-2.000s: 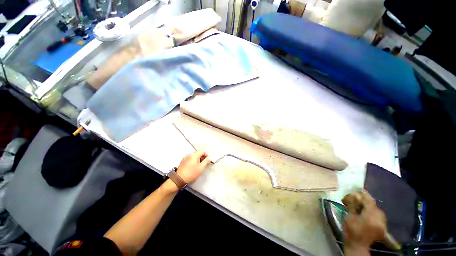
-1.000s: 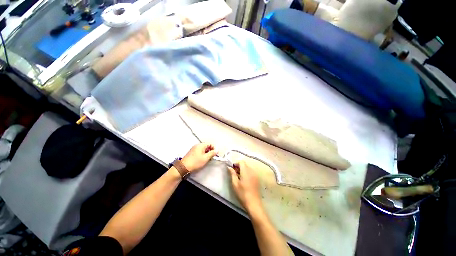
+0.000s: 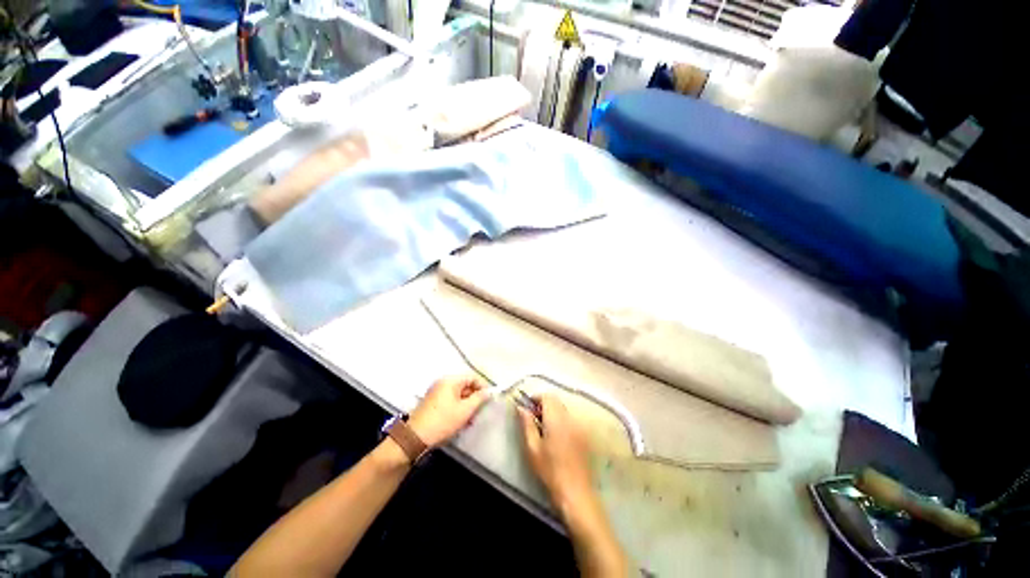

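Beige fabric panels [image 3: 678, 435] lie on the white table, with a white tape strip [image 3: 619, 423] along their concave curved edge. My left hand [image 3: 450, 409] pinches the strip's end at the left end of the curve. My right hand [image 3: 551, 438] is just right of it, holding small dark thread snips [image 3: 527, 402] mostly hidden in the fingers, their tips at the strip. The iron [image 3: 892, 519] with its tan handle rests at the lower right, away from both hands.
A folded-back beige fabric [image 3: 678, 356] lies behind the curve. Light blue cloth [image 3: 384, 226] is at left. A blue bolster [image 3: 779, 186] runs along the back. A dark mat [image 3: 887, 446] is under the iron. A white roll [image 3: 303, 104] stands upper left. A black round thing [image 3: 175, 370] is left of the table.
The iron was in my right hand, then was parked on the mat. My right hand moved left to the strip beside my left hand and now holds snips. The view has tilted up slightly.
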